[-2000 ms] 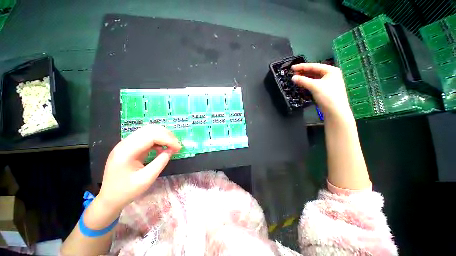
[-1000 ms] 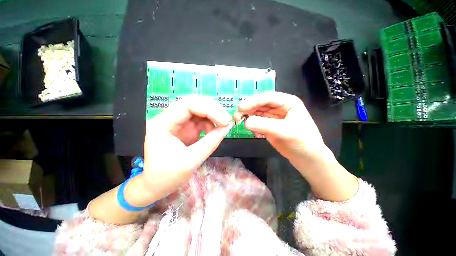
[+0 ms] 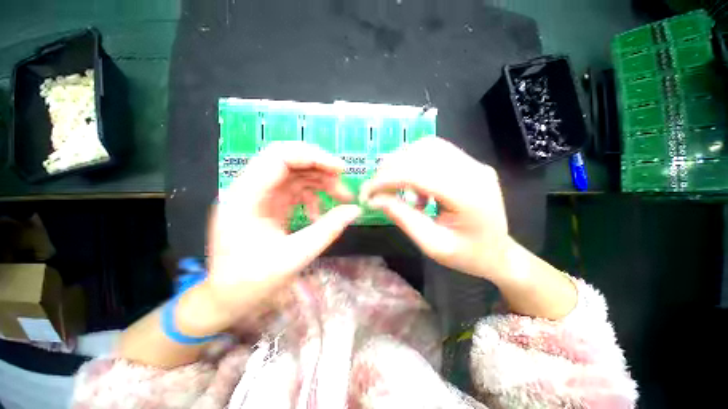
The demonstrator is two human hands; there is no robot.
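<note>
A green PCB panel (image 3: pixel 319 128) lies on the black work mat (image 3: pixel 271 48); its lower part is largely hidden by my hands. My left hand (image 3: pixel 271 220) is over the panel's left half, slightly blurred, thumb and fingertips a little apart. My right hand (image 3: pixel 447 204) is over the panel's lower right, its thumb and forefinger close together beside my left thumb tip. Any tiny part between the fingertips is too small and blurred to make out. A blue wrist band (image 3: pixel 187 315) is on my left wrist.
The left parts bin (image 3: pixel 116 120) holds cream-white pieces. The right parts bin (image 3: pixel 500 108) holds dark glinting components, with a blue marker (image 3: pixel 579 171) beside it. Stacked PCB panels (image 3: pixel 638 104) stand at far right. Cardboard boxes (image 3: pixel 24 291) are at lower left.
My right hand has come from the right bin to the panel and met my left hand. Since one second ago, my left fingertips have spread apart. The camera view has shifted.
</note>
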